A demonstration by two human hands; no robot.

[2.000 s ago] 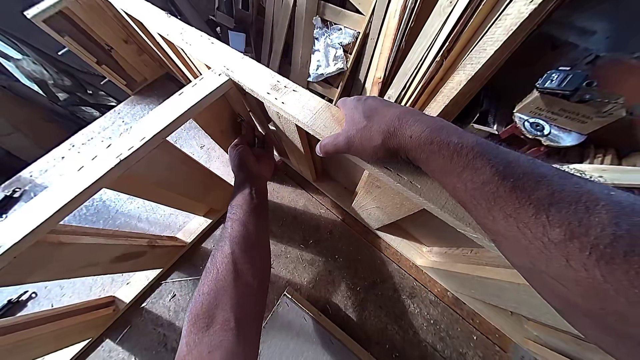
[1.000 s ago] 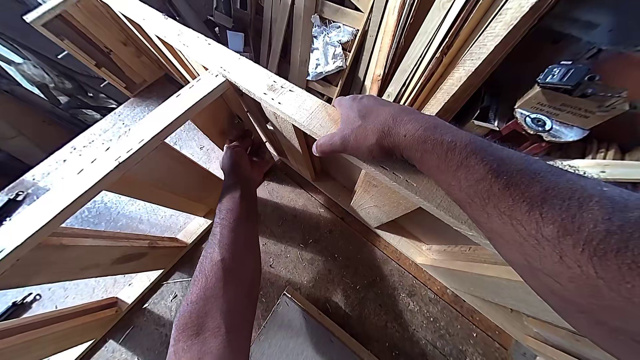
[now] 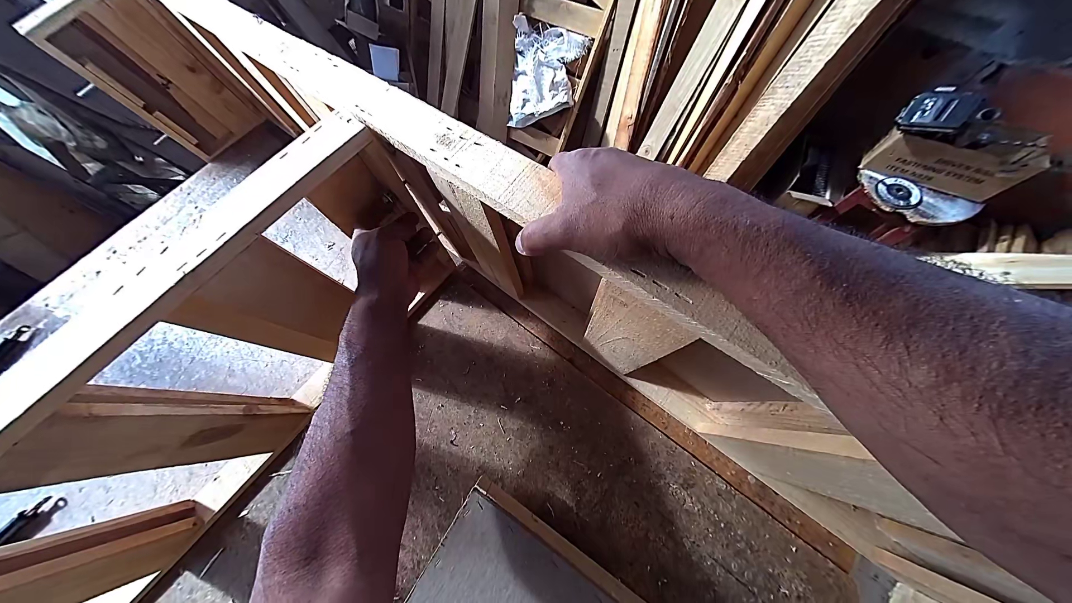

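My right hand grips the long top rail of a wooden frame, thumb on its near side and fingers over the far edge. Lower and to the left, my left hand reaches in where a second wooden frame meets the first; its fingers are partly in shadow, and I cannot tell whether they grip a part. Slanted wooden slats stand between the rails of the left frame. A wooden block sits inside the right one. Rows of staples mark the top rails.
Lumber leans at the back beside a crumpled white plastic bag. A cardboard box and a circular blade are at the right. A wood-edged grey panel lies near the bottom. A louvred wooden piece stands upper left.
My left hand has shifted slightly within the corner between the frames. My right hand stays on the top rail.
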